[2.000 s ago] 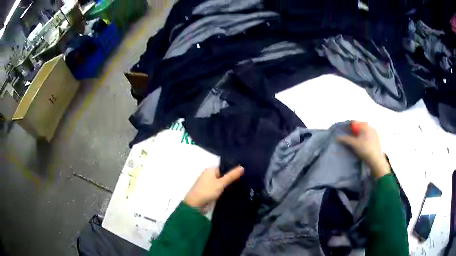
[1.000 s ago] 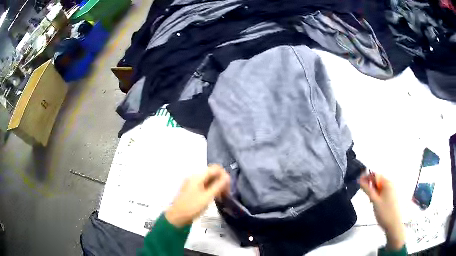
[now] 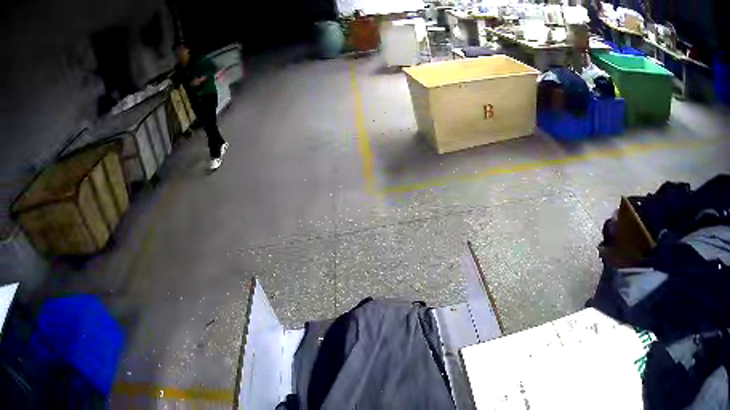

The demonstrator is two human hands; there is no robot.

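Neither of my hands is in the picture. A dark grey garment (image 3: 380, 352) lies nearest in front of me, over an open box or bin with pale upright flaps (image 3: 260, 352) on both sides. To its right is the corner of the white table (image 3: 552, 360) with green lettering. A heap of dark and grey denim garments (image 3: 680, 288) lies at the table's right side. The snips are not in view.
A person (image 3: 205, 100) in a dark green top stands or walks at upper left, beside a row of large bins (image 3: 76, 200). A wooden bin (image 3: 472, 108) marked B stands ahead, with blue and green bins (image 3: 636, 80) beside it. Something blue (image 3: 78, 340) is at lower left.
The view has swung left and up, away from the table. The grey garment that was between my hands, the phone and both hands have left the picture.
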